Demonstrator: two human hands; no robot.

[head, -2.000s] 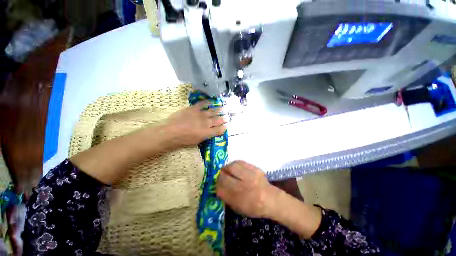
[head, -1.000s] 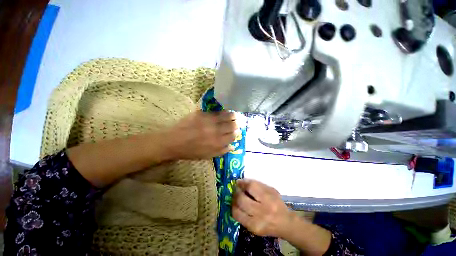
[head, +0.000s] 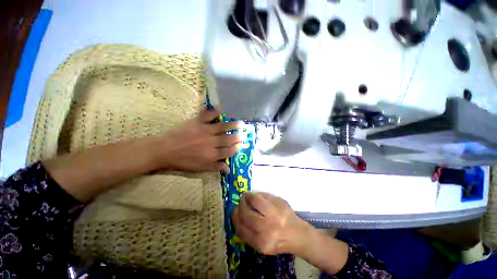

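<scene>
The cream woven tote bag (head: 125, 92) lies on the white table to the left of the machine head. The blue-green patterned lining (head: 240, 169) runs along its right edge up to the brightly lit needle area. My left hand (head: 204, 143) lies flat over the bag edge and lining, fingers spread, fingertips close to the needle area. My right hand (head: 267, 222) pinches the lining edge lower down. The white sewing machine head (head: 321, 71) covers the upper middle. The needle and presser foot are hidden by glare and the head.
Red-handled snips (head: 355, 162) lie partly hidden behind the tension discs (head: 349, 122). A blue and black object (head: 471, 182) sits at the table's right end. Blue tape (head: 26, 71) marks the left edge. The table's grey front rim (head: 381, 220) curves below the bed.
The camera view has swung around the machine head, hiding the lit screen. My left hand's fingers have spread from a closer grouping; my right hand stays on the lining edge.
</scene>
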